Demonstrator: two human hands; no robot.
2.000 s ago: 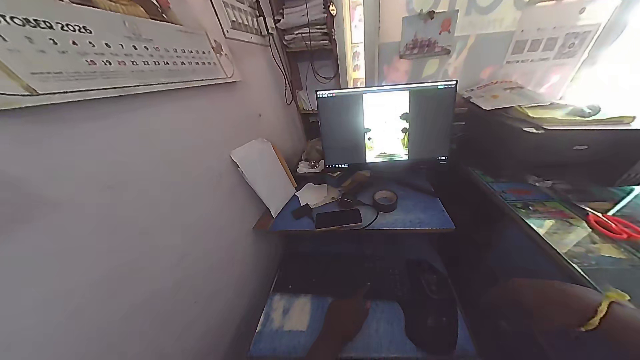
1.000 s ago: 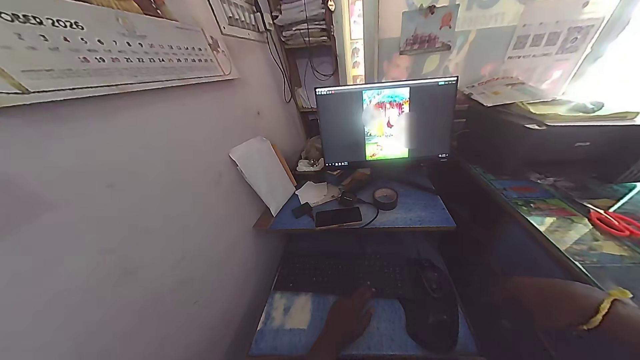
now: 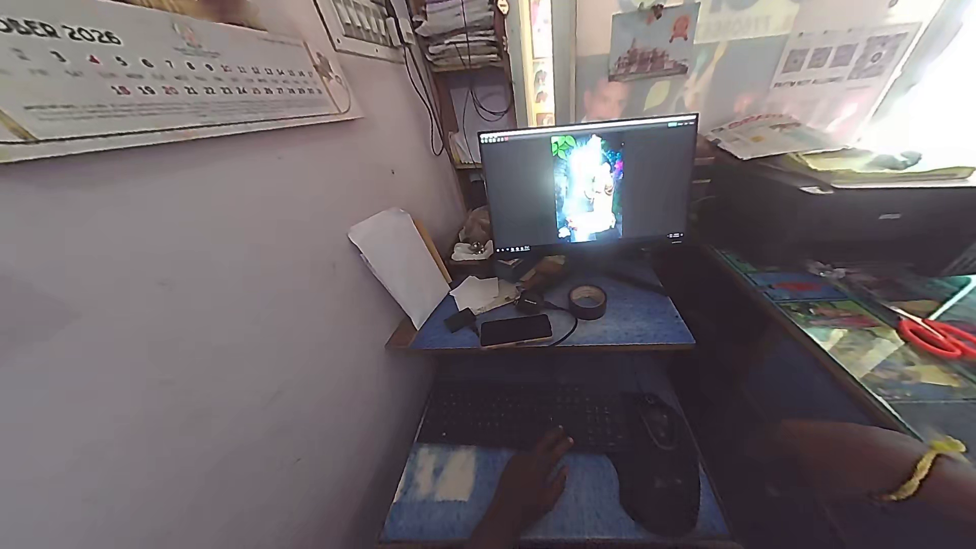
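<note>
My left hand (image 3: 534, 476) rests palm down at the front edge of a black keyboard (image 3: 526, 415), fingertips on its lower keys and nothing grasped. From the right edge comes my right forearm (image 3: 862, 457) with a yellow band at the wrist; the hand itself is lost in dark shadow. A black computer mouse (image 3: 659, 421) lies right of the keyboard, on the top part of a dark mouse pad (image 3: 659, 496). Above, a monitor (image 3: 518, 191) shows a bright, colourful upright picture on a dark background.
The blue shelf (image 3: 633, 332) holds a smartphone (image 3: 516, 330), a roll of black tape (image 3: 587, 303), a cable and papers. A white sheet (image 3: 400, 263) leans at the left wall. Right stand a black printer (image 3: 854, 221) and a counter with red-handled scissors (image 3: 934, 337).
The picture on the monitor has changed twice, each time to a different image. My left hand stays near the keyboard's front edge, with no plain change of grip.
</note>
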